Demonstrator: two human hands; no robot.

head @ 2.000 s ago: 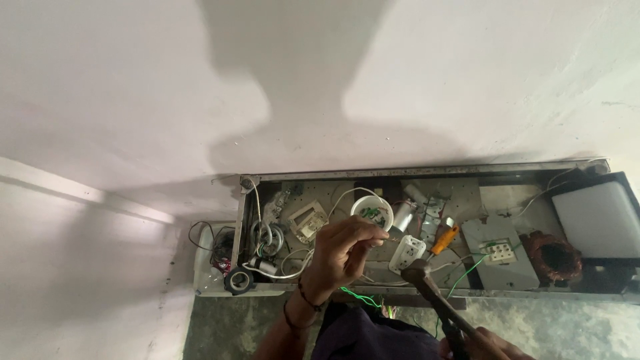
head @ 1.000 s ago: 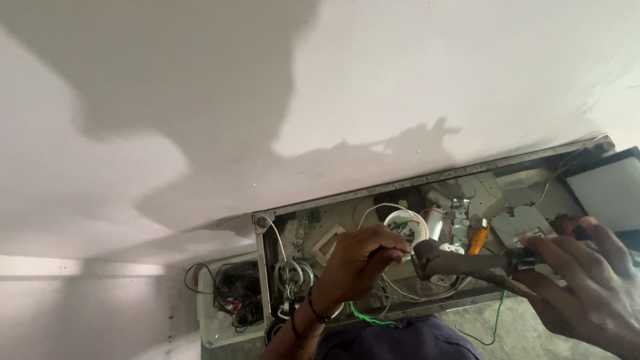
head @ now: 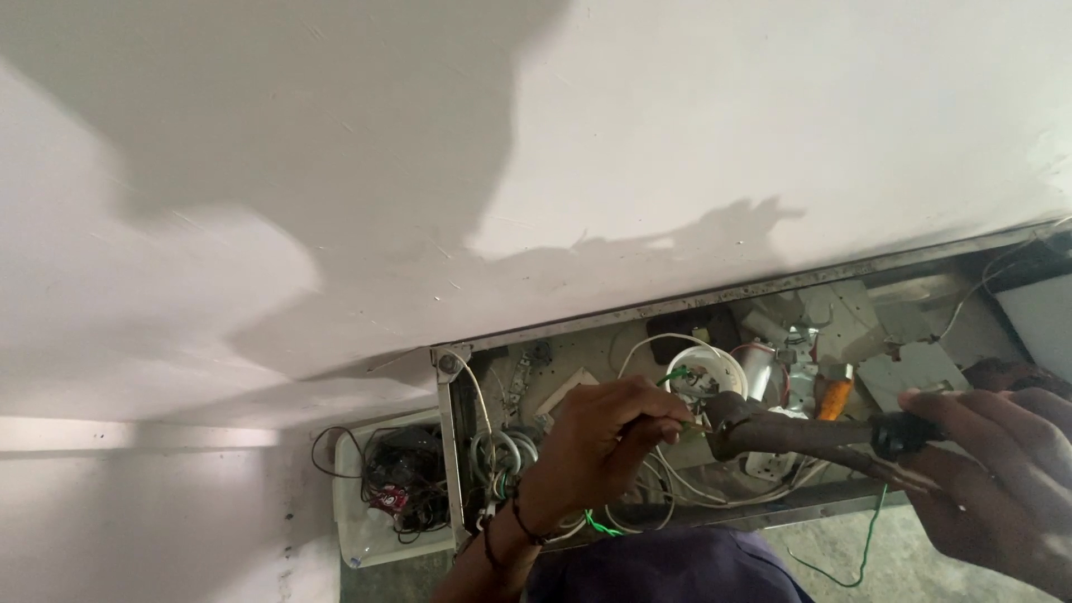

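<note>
Between the thumb and fingers of my left hand (head: 615,435) is the end of a thin green wire (head: 691,425) with a coppery tip. My right hand (head: 997,469) grips the handles of dark metal pliers (head: 787,431), whose jaws are at the wire's tip; whether they bite on it cannot be told. Behind the jaws stands a round white tub (head: 706,368) with green wire bits and small parts inside. A white socket plate (head: 769,465) lies partly hidden under the pliers. An orange-handled tool (head: 835,398) and a silver cylinder (head: 760,373) are just beyond them.
A metal-framed tray (head: 456,452) full of electrical parts runs along the wall. At its left stands a white plastic container (head: 356,523) of dark tangled cables. Coiled white cable (head: 502,452) lies near the frame's left corner. A loose green wire (head: 867,536) hangs over the front edge.
The pliers have swung from pointing up and away to lying nearly level, their jaws now by my left fingers. My right hand has come up from the bottom edge. The view has shifted and tilted.
</note>
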